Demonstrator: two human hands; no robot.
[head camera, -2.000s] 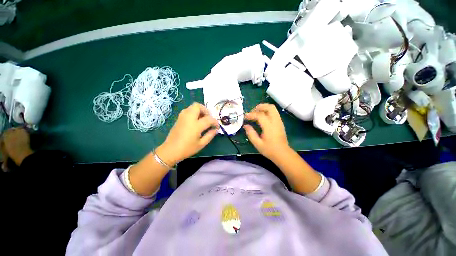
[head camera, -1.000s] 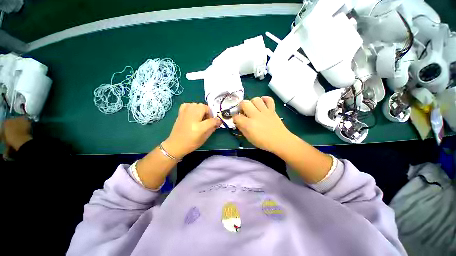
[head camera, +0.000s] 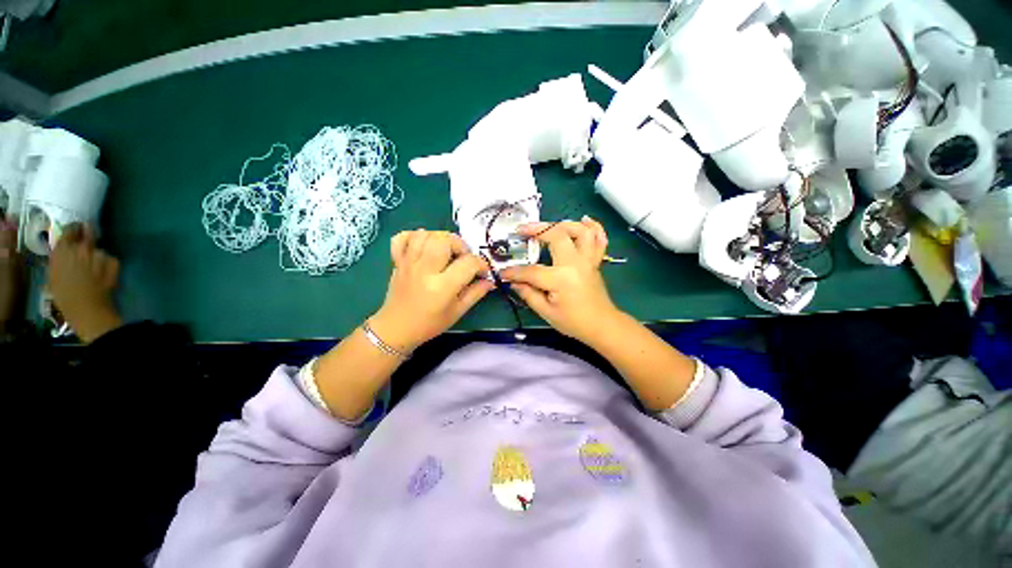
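Note:
A white camera housing lies on the green bench in front of me, its angled arm to the upper right, its flat antenna to the left, its round opening towards me. Dark parts and wires show inside the opening. My left hand pinches the dark wires at the left of the opening's near edge. My right hand is at the right of the same edge, fingertips on the wires. A thin yellowish-white stick shows beside my right hand. The wires hang over the bench edge. The fingertips' exact grip is small and partly hidden.
A tangled heap of thin white cord lies left of the housing. A large pile of white camera parts with exposed boards fills the right. A yellow packet lies beside it. Another person's hands hold a white housing at far left.
My right hand has shifted slightly and its fingers have opened more around the housing's opening; more wire hangs below. The neighbouring person's hands have moved up onto their housing.

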